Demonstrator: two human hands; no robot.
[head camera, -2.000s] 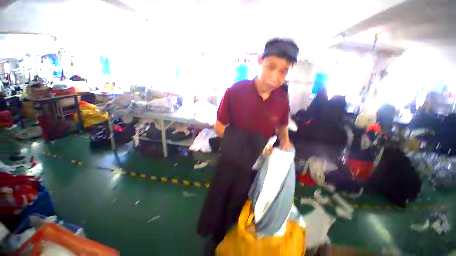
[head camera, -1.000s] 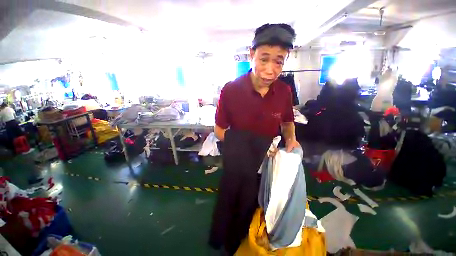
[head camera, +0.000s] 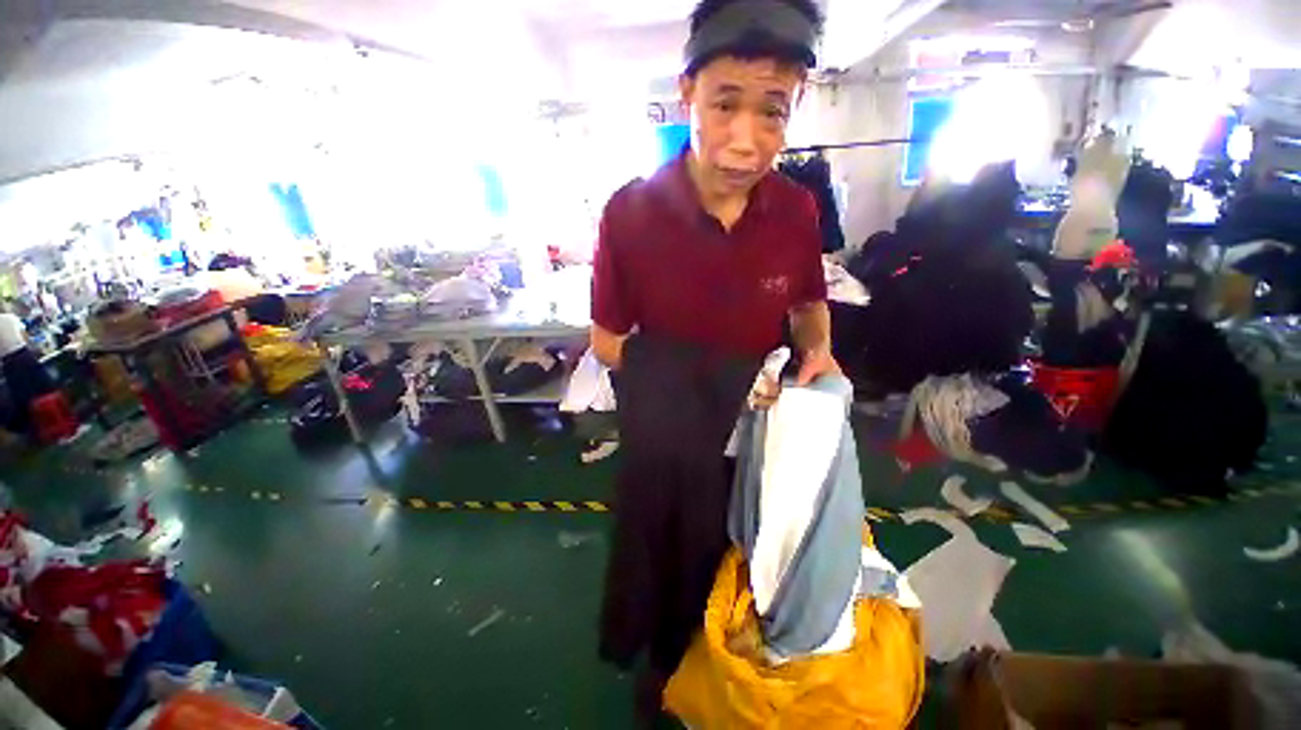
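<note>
Neither of my hands is in the picture. In front of me a person in a dark red shirt and visor (head camera: 709, 264) stands and holds up light blue and white cloth (head camera: 802, 506) with the hands at its top. Its lower end hangs in the open yellow sack (head camera: 856, 685) on the floor. A long black garment (head camera: 671, 499) hangs over the person's arm.
An open brown carton (head camera: 1113, 692) is at the bottom right. White cloth pieces (head camera: 959, 592) lie on the green floor. A blue bin (head camera: 171, 628) with red and white cloth is at lower left. A cloth-laden table (head camera: 492, 325) and black heaps (head camera: 949, 285) stand behind.
The view has swung down and steadied, so the person sits higher in the picture and more of the yellow sack and the brown carton shows. The person still holds the light blue and white cloth.
</note>
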